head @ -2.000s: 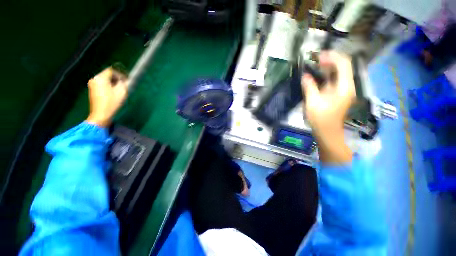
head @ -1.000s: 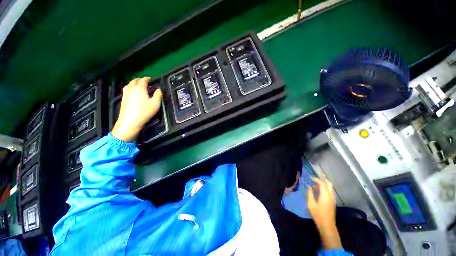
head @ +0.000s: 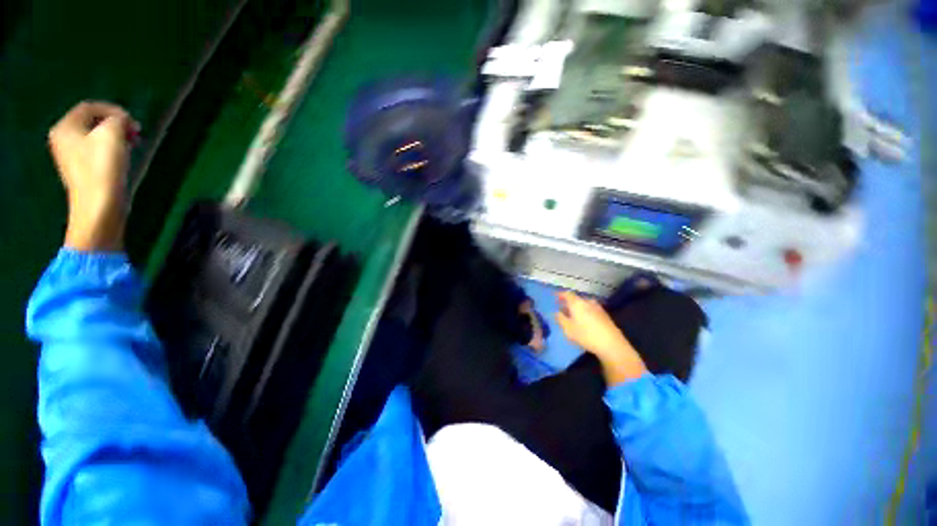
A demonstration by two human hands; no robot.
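Note:
My left hand (head: 92,164) is raised at the far left, beyond the black carrier trays, with its fingers curled. Blur hides whether it holds anything. My right hand (head: 594,327) is low over my lap, in front of the machine; no object shows in it and its fingertips look slightly apart. The stacked black carrier trays (head: 231,277) stand on the green belt, with blurred units in the top one. The left fixture (head: 604,77) shows a grey-green bed. The right fixture (head: 791,113) looks dark and blurred.
The round dark blue fan (head: 411,144) stands at the belt edge between the trays and the white machine (head: 545,221). The touchscreen (head: 642,223) is lit, with a red button (head: 792,258) to its right. A pale divider rail (head: 283,113) runs along the green belt.
The view has swung from the trays back towards the machine. My left hand has left the carrier tray and is raised beyond it. My right hand remains low near my lap, its fingers more drawn in.

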